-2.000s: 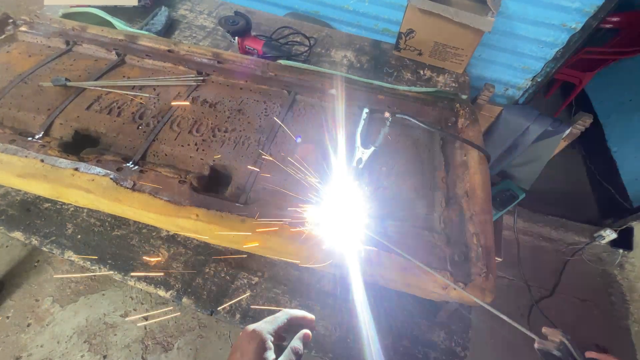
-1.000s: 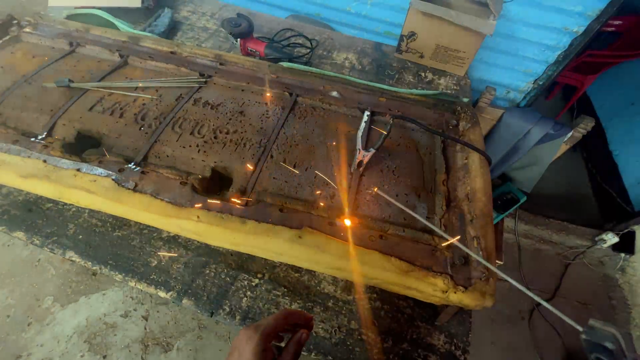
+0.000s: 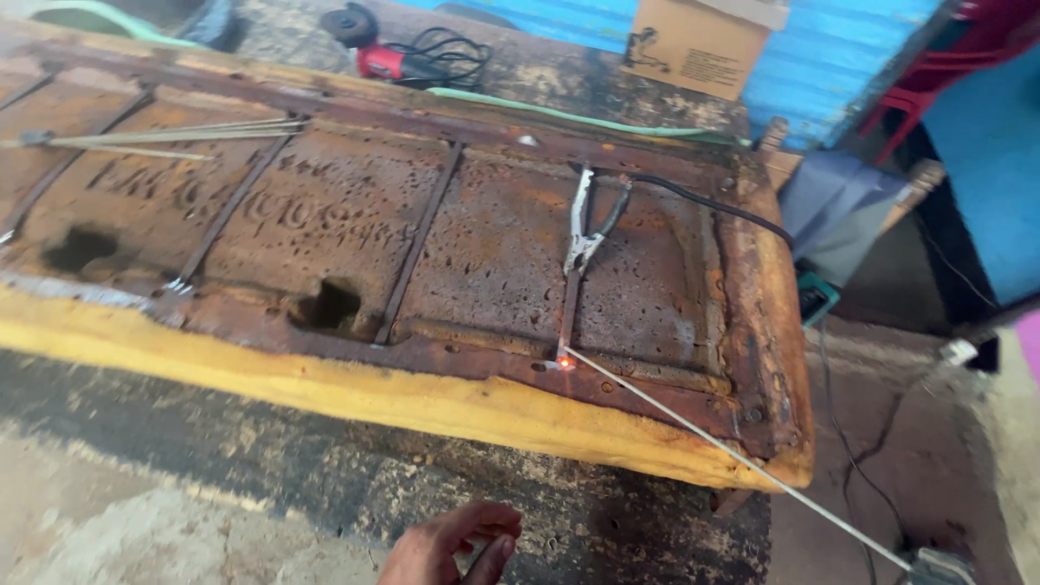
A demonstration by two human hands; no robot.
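Note:
A rusty metal seat frame edged with yellow foam [image 3: 520, 406] lies across a worn bench. On a thin metal strip [image 3: 571, 305] near its right end, a small spot glows red at the lower end. A ground clamp [image 3: 587, 227] with a black cable grips that strip's upper part. The tip of a welding electrode [image 3: 731, 455] is beside the glowing spot; its other end sits in an electrode holder [image 3: 938, 567] at the bottom right corner. My right hand is out of view there. My left hand [image 3: 455, 540], fingers curled and holding nothing, is over the bench's near edge.
Several loose electrodes [image 3: 175, 134] lie on the frame at left. Behind it are a red angle grinder [image 3: 382, 61] with a coiled cord and a cardboard box [image 3: 699, 45]. Dark square holes [image 3: 329, 305] open in the frame. Cables [image 3: 861, 463] trail over the floor at right.
The bright welding arc of two seconds ago has gone, leaving a small red glow. The flying sparks have stopped. The electrode tip has come down close to the glowing spot since one second ago.

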